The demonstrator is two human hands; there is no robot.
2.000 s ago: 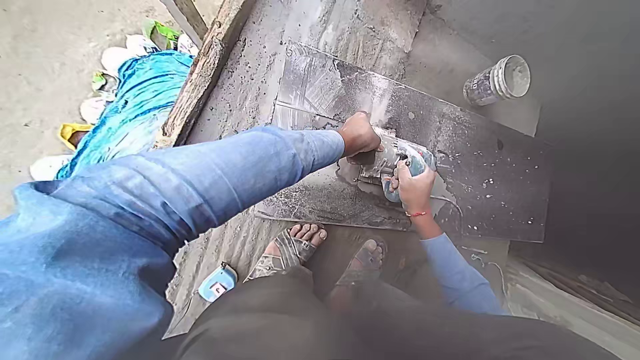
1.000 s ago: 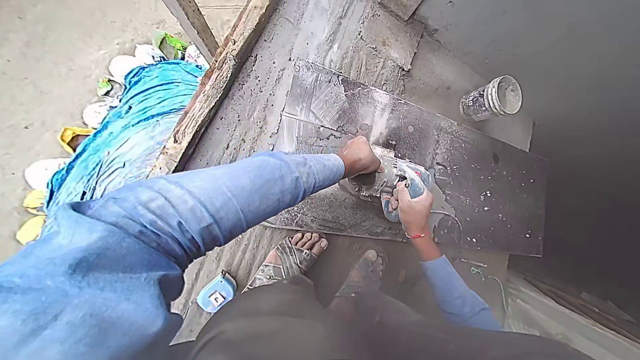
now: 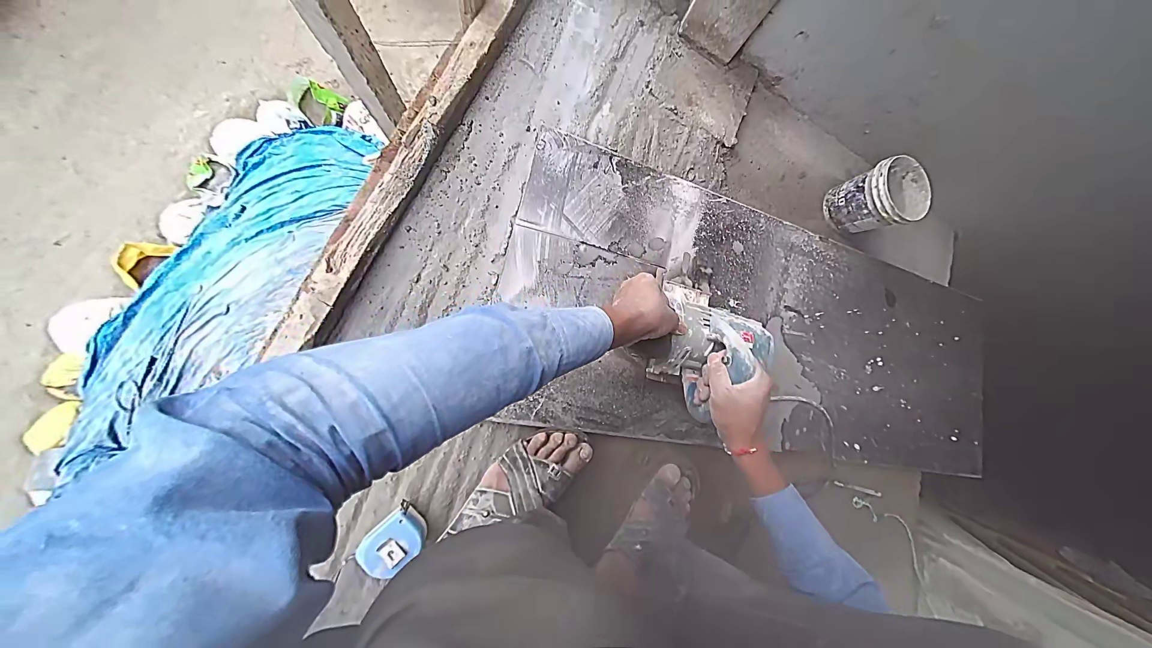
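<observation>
A handheld power saw, blue-green and dust-coated, rests on a dark stone slab. My right hand, with a red thread at the wrist, is closed around its rear handle. At the front end of the saw, my left hand grips or presses on the body; its fingertips are partly hidden. A thin line runs along the slab from its left edge to the saw. The blade cannot be made out. Wet grey slurry lies around the saw, and a cord curves off to its right.
A dusty plastic bucket lies tilted beyond the slab. A blue tape measure sits near my sandalled feet. To the left runs a rough wooden beam, with a blue tarpaulin and several bags past it. Wall at right.
Both hands and the saw have moved slightly left along the slab. Less slurry shows below my left hand than in the earliest frame.
</observation>
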